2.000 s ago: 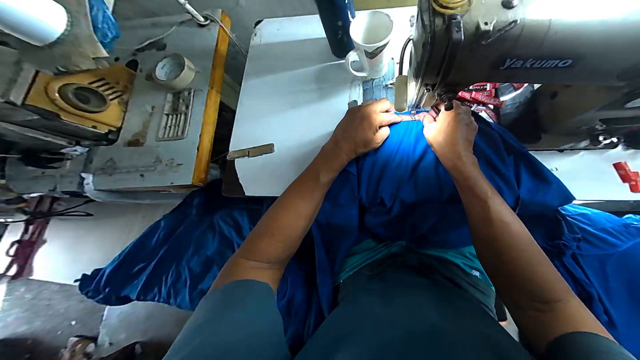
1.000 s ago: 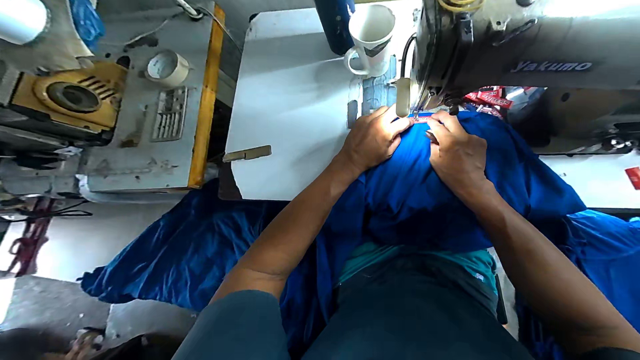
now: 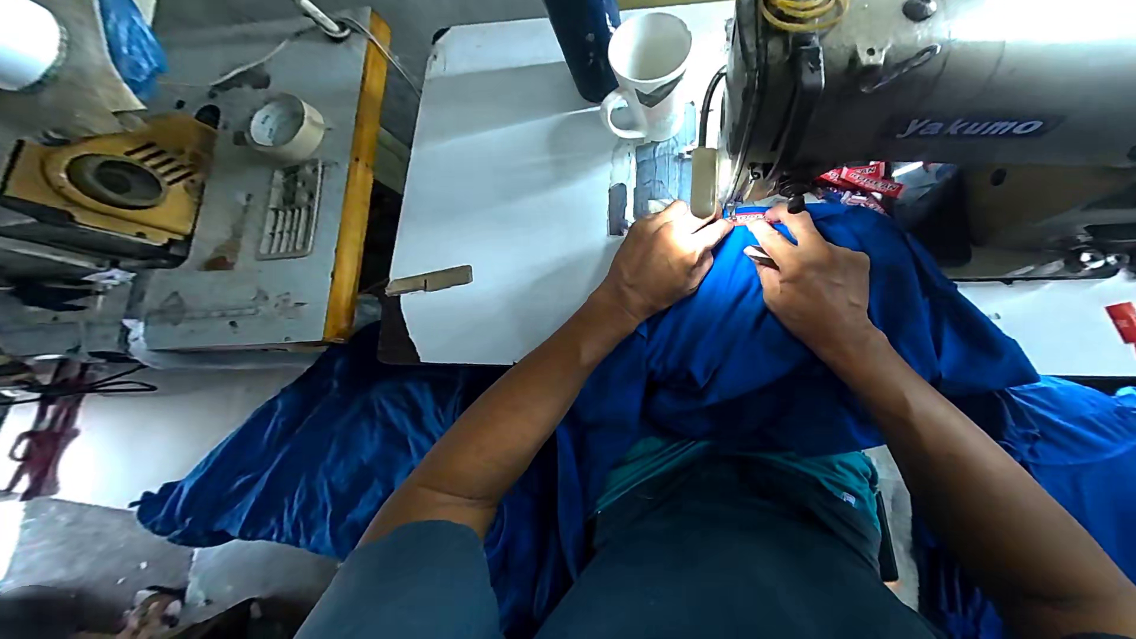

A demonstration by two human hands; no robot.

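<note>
A Yakumo sewing machine (image 3: 923, 98) stands at the upper right, its needle area over the edge of a blue fabric (image 3: 710, 355). The cloth drapes over the table edge and my lap. A small red and white woven label (image 3: 748, 216) lies on the fabric at the needle. My left hand (image 3: 661, 259) pinches the cloth at the label's left end. My right hand (image 3: 816, 275) presses the cloth at the label's right end, with a small dark object, perhaps thread snips, partly hidden between its fingers.
A white mug (image 3: 650, 75) stands beside a dark blue cylinder (image 3: 581, 44) behind my left hand. A wooden piece (image 3: 429, 280) lies at the left edge of the white tabletop (image 3: 506, 177). Red labels (image 3: 865, 180) are piled behind the needle. Farther left, a tape roll (image 3: 286, 127) rests near another machine.
My right hand has shifted slightly rightward from the needle and spread over the cloth, compared with two seconds ago. My left hand stays beside the needle.
</note>
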